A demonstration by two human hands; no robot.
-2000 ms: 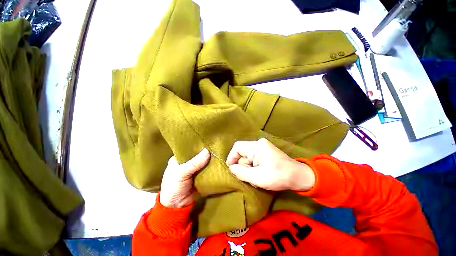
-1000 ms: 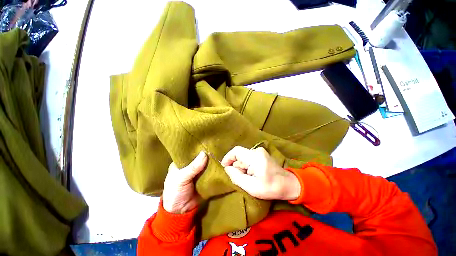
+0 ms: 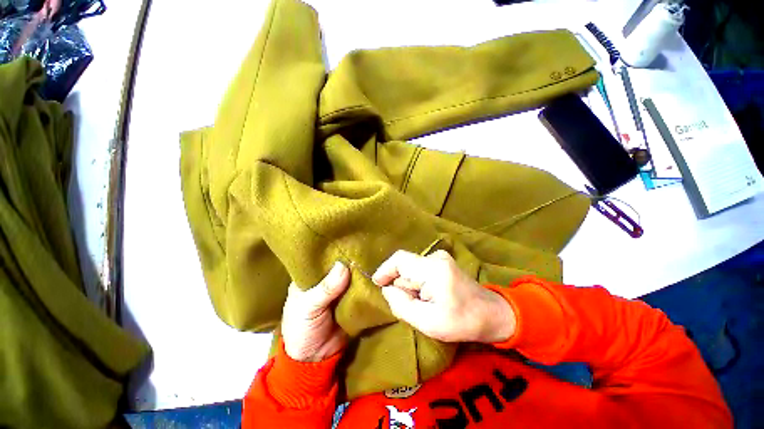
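Observation:
An olive-green jacket (image 3: 276, 209) lies bunched in front of me, one sleeve (image 3: 461, 80) stretched to the right with small buttons near its cuff. My left hand (image 3: 315, 315) grips a fold of the cloth, thumb on top. My right hand (image 3: 436, 295) is closed at the fingertips just right of the left thumb. A thin needle (image 3: 360, 270) shows faintly between the fingertips and the cloth. A fine olive thread (image 3: 536, 208) runs across the jacket toward the dark red snips (image 3: 617, 218).
A black phone (image 3: 589, 142), a pale booklet (image 3: 702, 159) and slim tools lie at the right, with a white bottle (image 3: 653, 35) beyond. More olive garments (image 3: 50, 260) are heaped at the left, below a clear plastic bag (image 3: 52, 52). The white table (image 3: 176, 360) has a dark strip along its left.
Both hands stay at the same fold, with small shifts. The right hand has turned slightly and an olive loop now shows above it. The view has shifted a little.

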